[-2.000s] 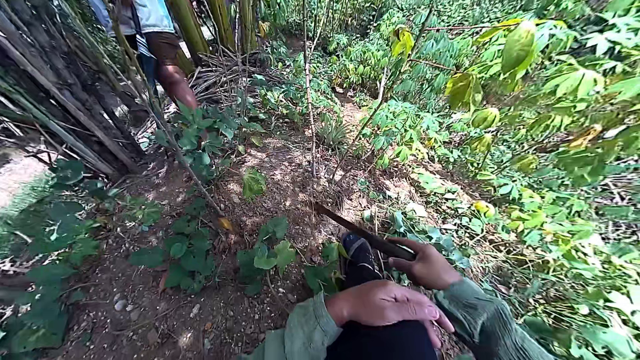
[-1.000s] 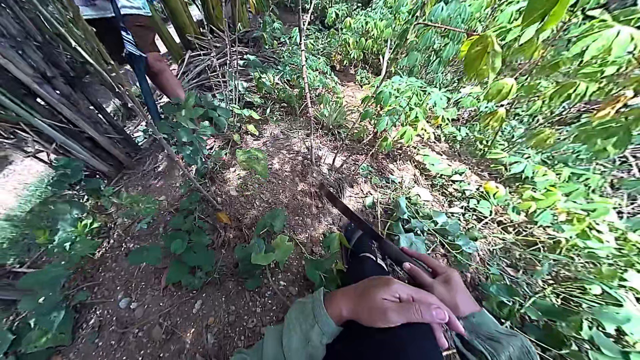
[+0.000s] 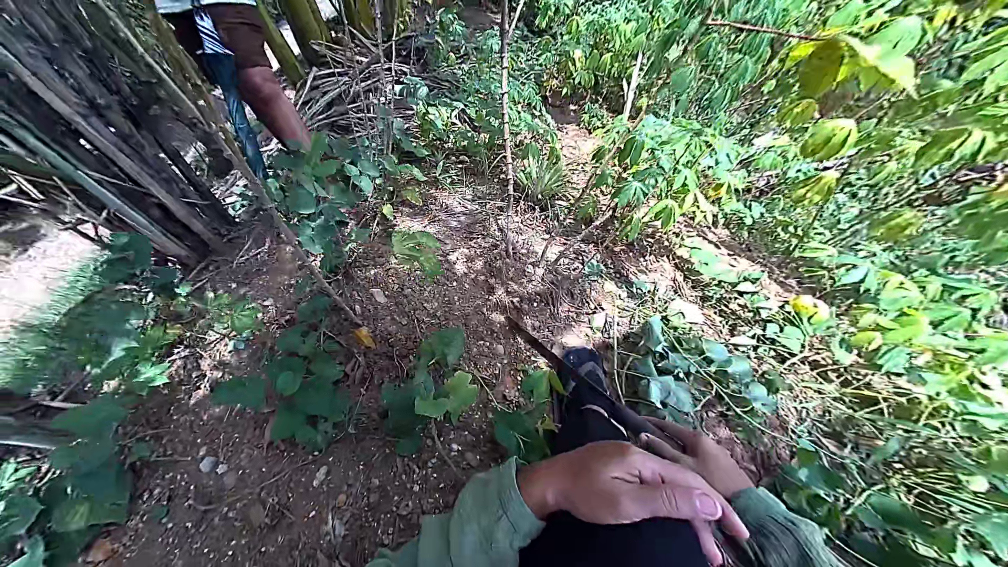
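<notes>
My left hand (image 3: pixel 630 484) rests palm down over my dark-trousered knee, its fingers hanging loosely with nothing seen in them. Just behind it and to the right, my right hand (image 3: pixel 701 457) holds the handle end of a long dark blade (image 3: pixel 551 354), which looks like a machete; my left hand partly covers that grip. The blade points forward and left, over my dark shoe (image 3: pixel 584 364), its tip above bare soil. Both forearms wear green sleeves.
Leafy vines (image 3: pixel 307 386) spread over the soil at left. A thin upright stem (image 3: pixel 506 142) stands ahead. Stacked dry stalks (image 3: pixel 102 134) lean at upper left, beside a person's leg (image 3: pixel 272 102). Dense foliage (image 3: pixel 906 331) fills the right side.
The blade and my right hand have shifted slightly down and closer to my left hand. More of the other person's leg shows than two seconds ago.
</notes>
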